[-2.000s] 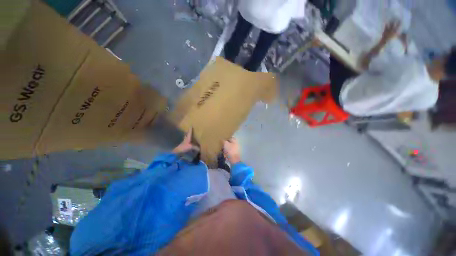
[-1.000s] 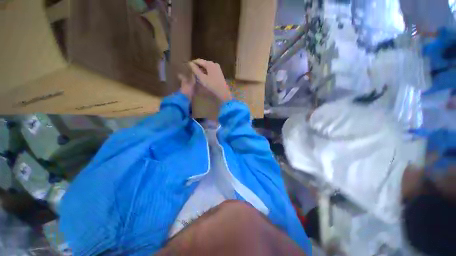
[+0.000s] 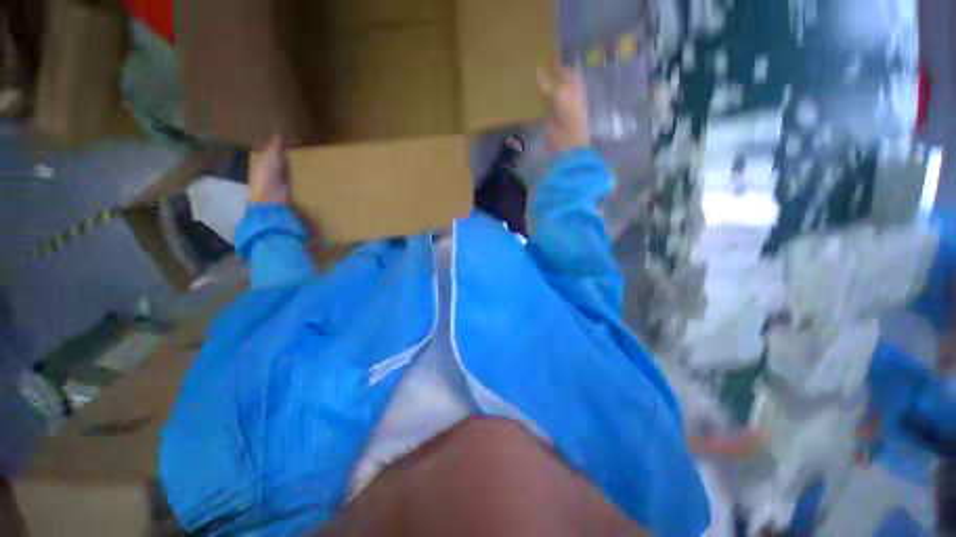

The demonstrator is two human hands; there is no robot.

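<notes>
A large open brown carton (image 3: 383, 180) is at the top centre, with its flaps spread and its inside showing. My left hand (image 3: 268, 173) is on the carton's left side, thumb and fingers at the edge by the near flap. My right hand (image 3: 566, 105) is on the carton's right side, fingers on the edge of the right flap. Both hands hold the carton between them in front of my blue smock. The carton's far part is cut off by the frame's top edge. The picture is blurred.
A green-topped table (image 3: 742, 388) with many white boxes and pieces (image 3: 818, 362) runs down the right. People in blue (image 3: 912, 388) are at the far right. Another brown carton (image 3: 115, 425) is at the lower left. A dark-clothed leg and foot (image 3: 503, 194) show beyond the carton.
The view has turned. My hands were close together at a carton's edge and are now wide apart on both sides of an open carton. The white-strewn table has come into view at right.
</notes>
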